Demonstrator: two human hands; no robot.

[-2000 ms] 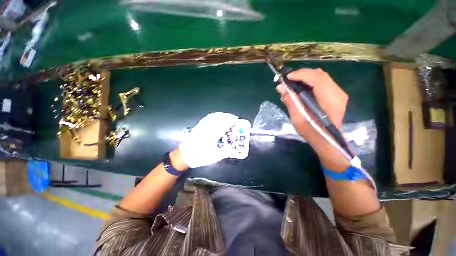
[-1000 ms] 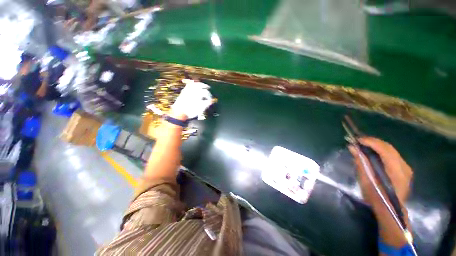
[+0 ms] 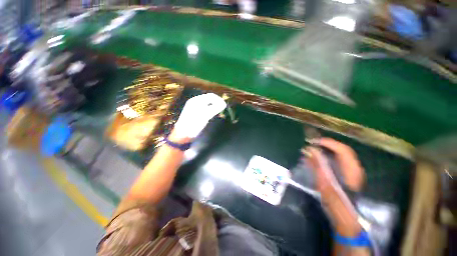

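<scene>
My left hand (image 3: 199,116), in a white glove with a dark wristband, is closed on a brass contact piece (image 3: 229,111) that sticks out past its fingertips. My right hand (image 3: 336,167), bare with a blue wrist strap, is blurred and curled around the soldering iron (image 3: 311,134); only a smeared part of the iron shows. The white socket housing (image 3: 266,180) lies on the dark-green mat between and below the hands, its crowded inside facing up. A white cord runs from it under my right forearm.
A cardboard tray (image 3: 134,133) heaped with brass pieces (image 3: 151,95) is left of my gloved hand. A worn rail (image 3: 300,116) separates the mat from the green belt (image 3: 225,62). A clear hood (image 3: 320,65) hangs above the belt. Another cardboard tray (image 3: 423,210) stands far right.
My left hand let go of the housing, reached to the brass heap, and now holds a brass piece right of it. The housing lies on the mat. The view has turned left.
</scene>
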